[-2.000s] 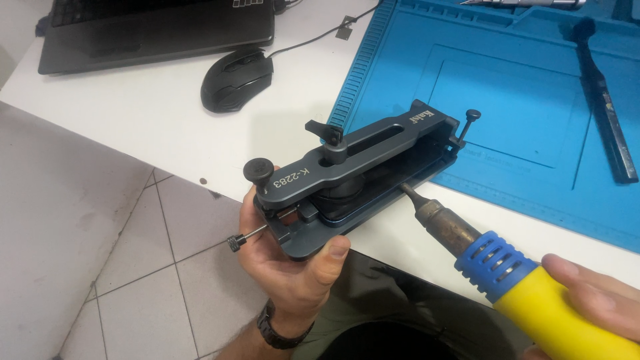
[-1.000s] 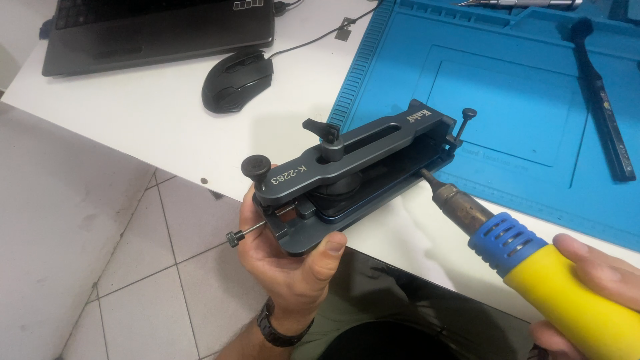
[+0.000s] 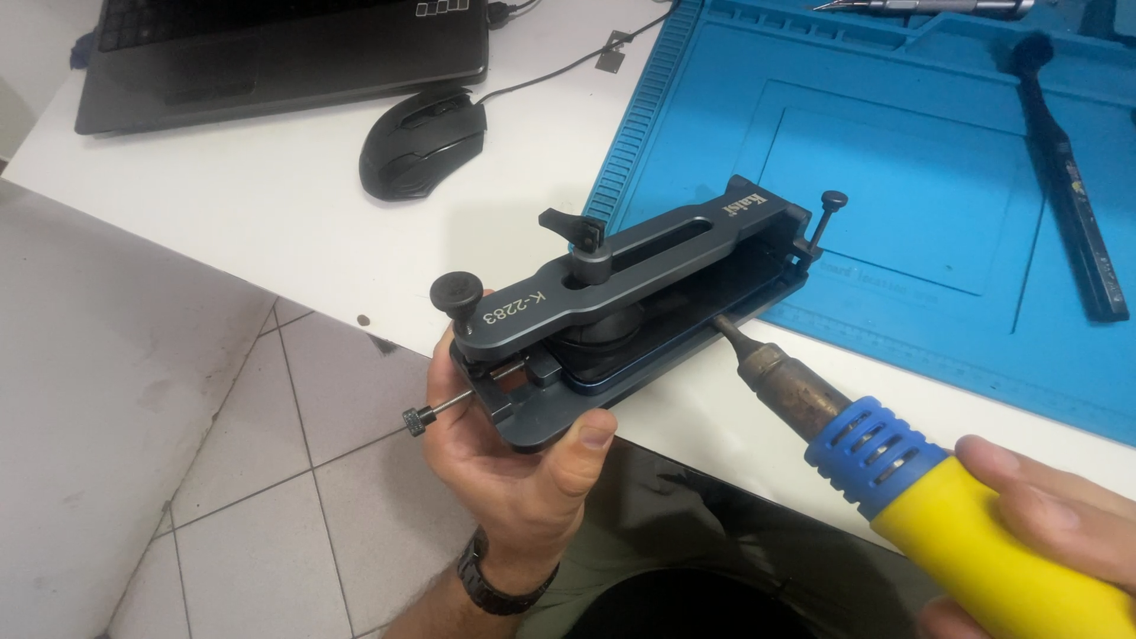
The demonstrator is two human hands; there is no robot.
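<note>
My left hand (image 3: 524, 461) grips the near left end of a dark Kaisi screen-removal clamp (image 3: 519, 327), thumb on its base plate and most fingers hidden beneath. A smartphone (image 3: 683, 306) lies screen up in the clamp, under the slotted top bar. A black round pad presses on the screen near the phone's left end. My right hand (image 3: 1056, 524), partly outside the view, is closed around the yellow handle of a hot air gun (image 3: 950, 532) with a blue vented collar. Its narrow metal nozzle points at the phone's near long edge; whether they touch, I cannot tell.
A blue silicone repair mat (image 3: 887, 195) covers the right of the white table (image 3: 266, 213). On it lie a black brush (image 3: 1065, 186) and a metal precision tool (image 3: 932, 7). A black laptop (image 3: 284, 71) and a wired mouse (image 3: 424, 144) stand at the upper left.
The hot air gun's nozzle moved right along the phone's near edge between the first two frames, then came back left somewhat. The left hand and clamp have stayed nearly in place.
</note>
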